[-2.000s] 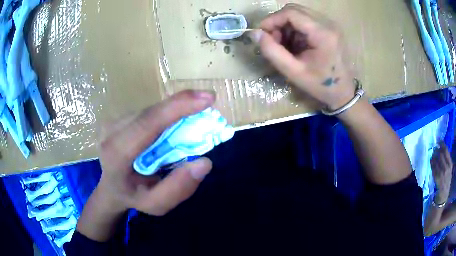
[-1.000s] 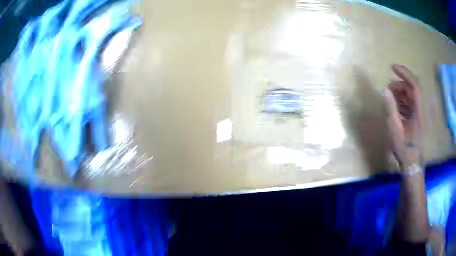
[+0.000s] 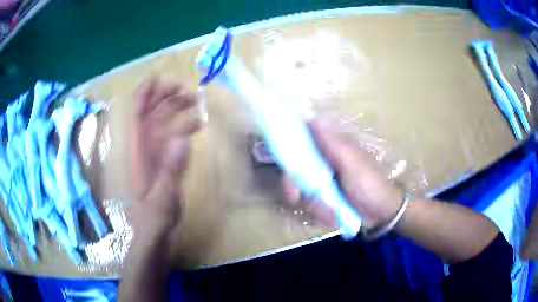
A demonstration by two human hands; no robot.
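Observation:
A pale blue-white moulded limb part (image 3: 277,130) is held in my right hand (image 3: 348,171), at its lower half. Its wide knobbed end, with a dark blue band, points up and left; the narrow end points toward me. My left hand (image 3: 162,141) is blurred, raised left of the part, its fingers apart and nothing seen in it. The small white-rimmed dish (image 3: 263,152) shows partly behind the part. No thin stick can be made out.
A fanned pile of pale parts (image 3: 44,171) lies at the left of the tan table (image 3: 230,236). Two similar parts (image 3: 501,88) lie at the right. Blue crates with pale parts (image 3: 510,200) stand below the near edge. A green surface (image 3: 130,29) lies beyond the far edge.
A second ago my right hand was out at the right, and my left hand could not be made out. Now my right hand holds a part over the table's middle and my left hand is beside it.

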